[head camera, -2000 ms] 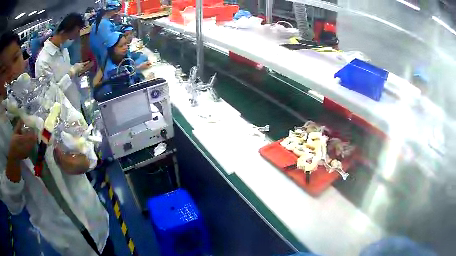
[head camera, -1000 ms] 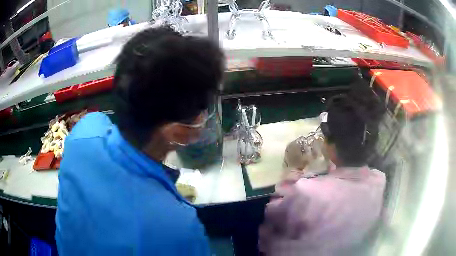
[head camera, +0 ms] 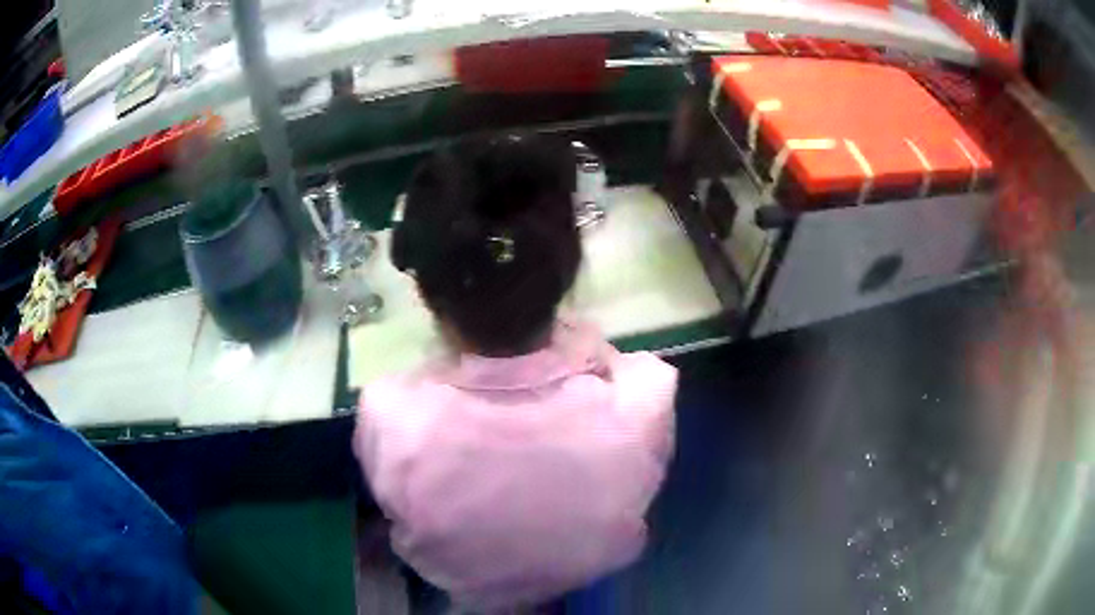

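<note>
Neither of my hands can be made out. A white mat lies on the green-topped bench in front of me. Clear shiny figure parts stand on the bench beside a grey-blue tub. Another clear shiny piece shows behind a seated person's head. At the far left, pale small parts lie heaped in a red tray. What the seated person's hands hold is hidden by their body.
A person in pink sits close ahead. A blue sleeve is at lower left. A white box unit with an orange top stands at the right. A shelf and its post cross above. The right edge is blurred.
The view has swung right from the long bench. The person in blue has slid to the left edge, the person in pink is now central, and the orange-topped unit is nearer.
</note>
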